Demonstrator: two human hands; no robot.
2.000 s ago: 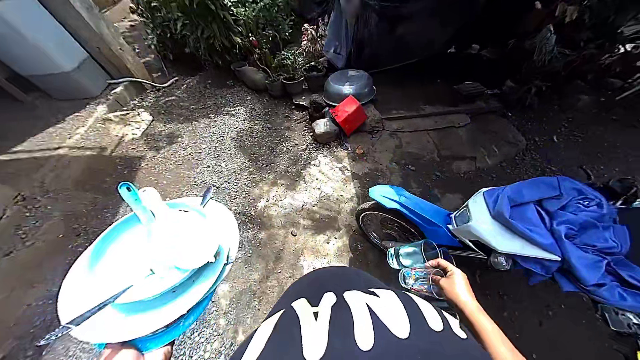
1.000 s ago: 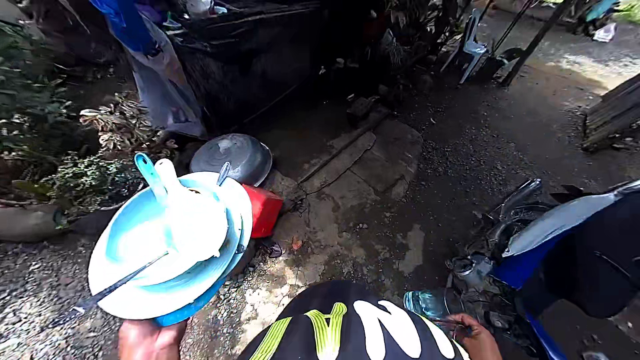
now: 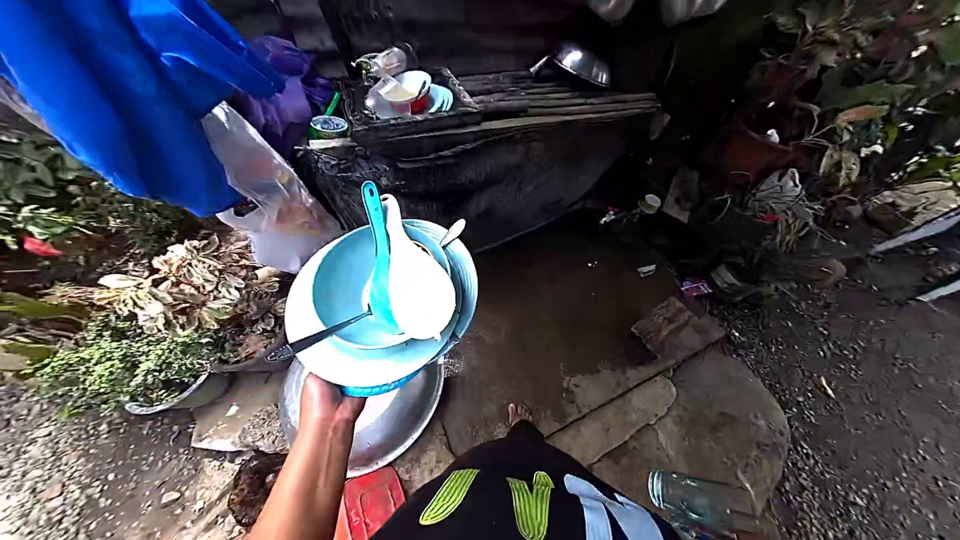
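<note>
My left hand (image 3: 330, 405) holds a stack of plates and bowls (image 3: 337, 285) from below, at the left of the middle. On the stack lie a white ladle (image 3: 420, 300), a blue-handled ladle or spoon (image 3: 379, 255), a dark-handled utensil (image 3: 322, 337) and a metal spoon (image 3: 453, 232). A blue rim shows under the stack, just above my fingers. At the lower right a clear drinking glass (image 3: 697, 499) lies tilted on its side in the view; my right hand is not visible there.
Beneath the stack is a metal basin (image 3: 397, 427), with a red plastic container (image 3: 371, 502) beside it. Ahead stands a wooden bench (image 3: 525, 112) holding dishes (image 3: 412, 94) and a metal bowl (image 3: 581, 64). Blue cloth (image 3: 142, 97) hangs at left. Potted plants (image 3: 142, 360) and flat stones (image 3: 712, 420) edge the ground.
The view has turned and come closer to the bench. The stack stays in my left hand and is now over the metal basin. My right hand, seen earlier at the glasses, has left view.
</note>
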